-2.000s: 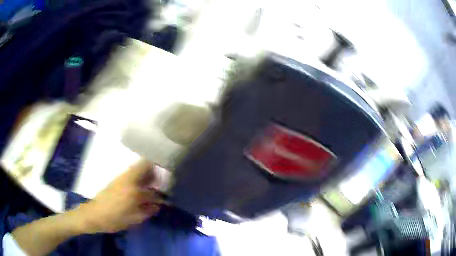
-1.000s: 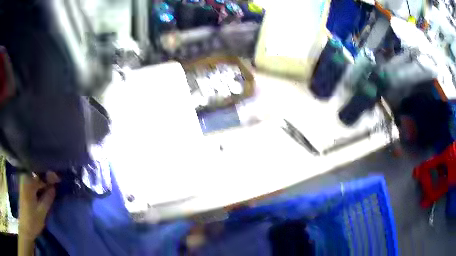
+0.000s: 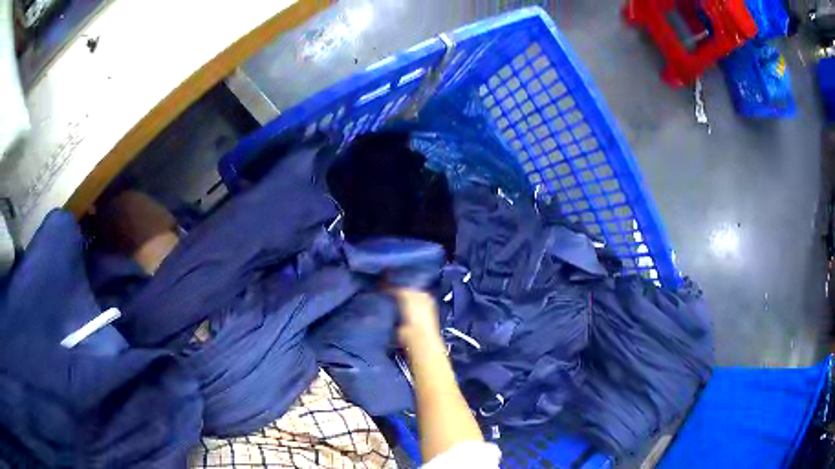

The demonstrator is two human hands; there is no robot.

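Note:
Navy garment pieces (image 3: 522,311) with short white cords fill the basket and spill over its near side. More navy cloth (image 3: 238,366) lies across my lap, with a white strip at the left. My right hand (image 3: 415,316) reaches in from the bottom centre, with its fingers closed at the edge of a lighter blue garment piece (image 3: 394,256); the fingertips are blurred and partly hidden by cloth. My left hand cannot be made out. A small skin-toned patch shows between cloth folds, too little to identify.
The blue lattice basket (image 3: 609,174) stands beside the wood-edged white table (image 3: 110,101). A blurred skin-toned shape is under the table edge. A red stool (image 3: 691,37) is on the grey floor at the upper right. A blue object (image 3: 751,417) is at the lower right.
The view has swung right and down from the sewing machine and tabletop to the basket and lap. My right hand now shows at the cloth; the hand seen by the machine head is gone from view.

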